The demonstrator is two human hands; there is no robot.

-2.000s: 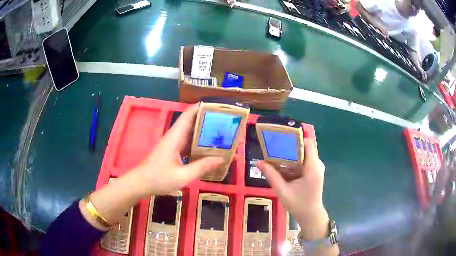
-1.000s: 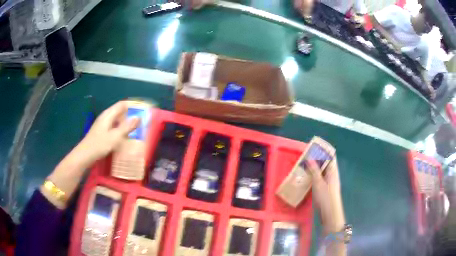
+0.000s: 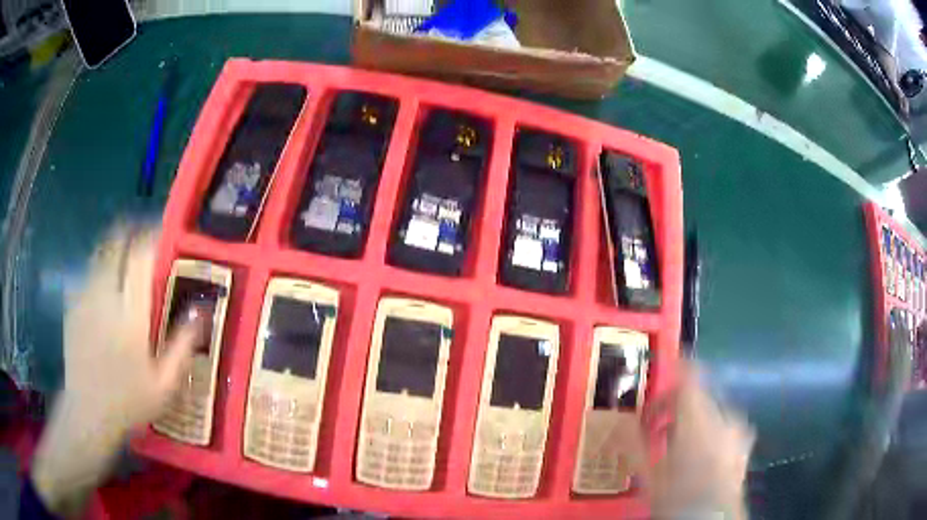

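Observation:
A red phone tray (image 3: 351, 272) lies in front of me with two rows of five pockets. The far row holds black open phone backs (image 3: 437, 193); the leftmost and rightmost lie tilted in their pockets. The near row holds gold keypad phones (image 3: 405, 396), face up with dark screens. My left hand (image 3: 112, 355) is blurred at the tray's left end, its thumb over the leftmost gold phone. My right hand (image 3: 701, 447) is blurred at the near right corner, beside the rightmost gold phone. Whether either hand grips anything is unclear.
A brown carton (image 3: 488, 66) with blue and white items stands behind the tray. A blue pen (image 3: 155, 142) lies left, a touchscreen phone (image 3: 100, 28) at upper left. A thin black object (image 3: 692, 289) lies along the tray's right edge. Another red tray (image 3: 882, 305) is at far right.
Both lit phones have left my hands; the two end pockets of the far row now hold face-down phones. My hands have moved down to the tray's near ends. The tray appears higher in view.

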